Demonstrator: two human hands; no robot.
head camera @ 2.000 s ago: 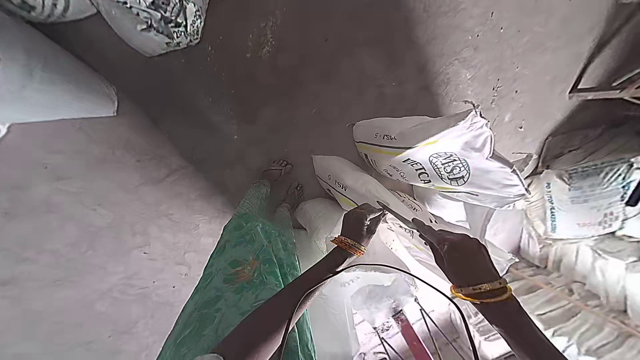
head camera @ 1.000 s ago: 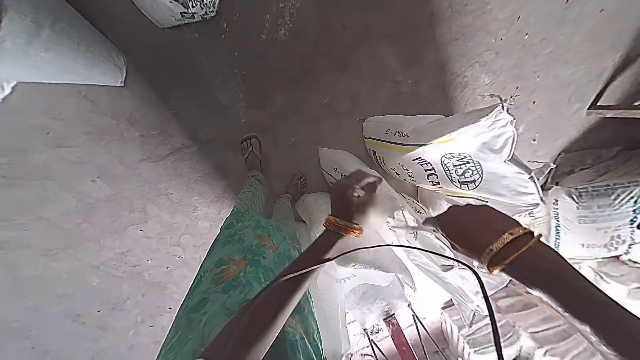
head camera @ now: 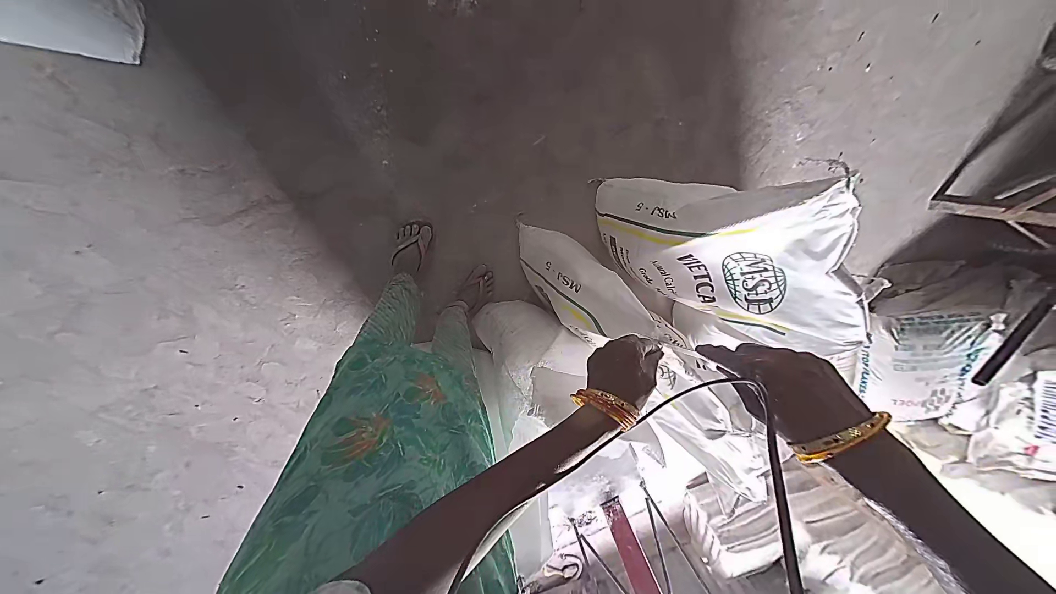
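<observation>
My left hand [head camera: 623,367], with bangles at the wrist, is closed on a thin, whitish plastic piece [head camera: 681,351]. My right hand [head camera: 780,388], wearing a yellow bangle, pinches the other side of it. The piece spans the short gap between my fingers; its exact kind cannot be told. Below and behind my hands hangs or lies bright white plastic [head camera: 718,445]. Just beyond them a printed white woven sack [head camera: 734,256] lies on the floor, with a narrower printed sack [head camera: 577,280] beside it. A dark cable [head camera: 774,462] loops in front of my forearms.
Stacked whitish bags [head camera: 775,528] lie at the lower right. A red metal bar [head camera: 629,544] and thin rods stand below my hands. More printed bags [head camera: 932,355] and a metal frame [head camera: 990,210] are at the right. A white sack [head camera: 74,29] sits top left. My sandalled feet [head camera: 412,243] are on the floor.
My hands were close together over the sacks, then farther apart with the left one blurred; now they are nearer each other again. The sacks have stayed on the floor.
</observation>
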